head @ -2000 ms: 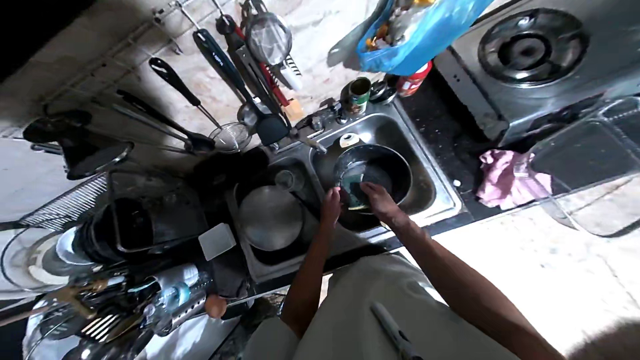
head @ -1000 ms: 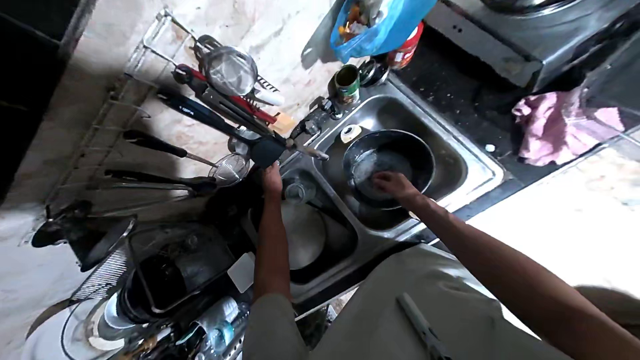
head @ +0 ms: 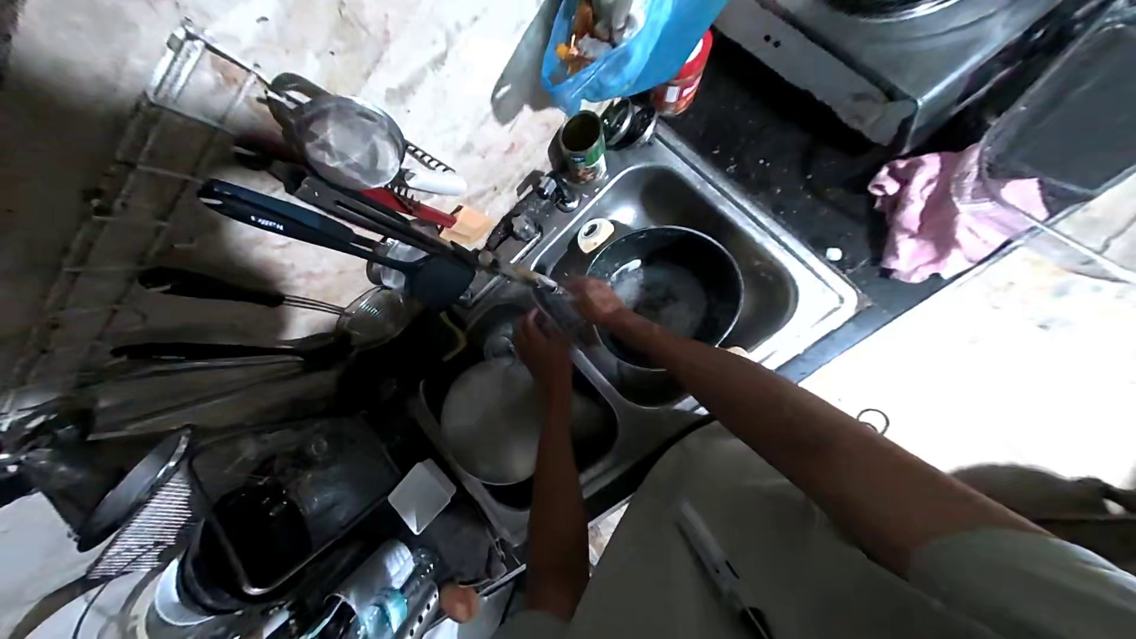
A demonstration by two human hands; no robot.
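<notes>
My left hand is under the end of the faucet spout, over the divider side of the left basin. Close beside it, my right hand is at the spout's tip, near the rim of a dark round pan that sits in the right basin and holds cloudy water. A blurred, clear shape shows between the hands; whether it is water or an object, and which hand holds it, I cannot tell. A large round pan or lid lies in the left basin. A small white-and-tan item rests by the dark pan.
Spatulas and strainers hang from a wall rack at left. An open can stands behind the sink, below a blue plastic bag. A gas stove and pink cloth are at right; a dish rack is lower left.
My right hand has moved left out of the dark pan to the faucet tip. My left hand has come from beside the faucet to a place below the spout.
</notes>
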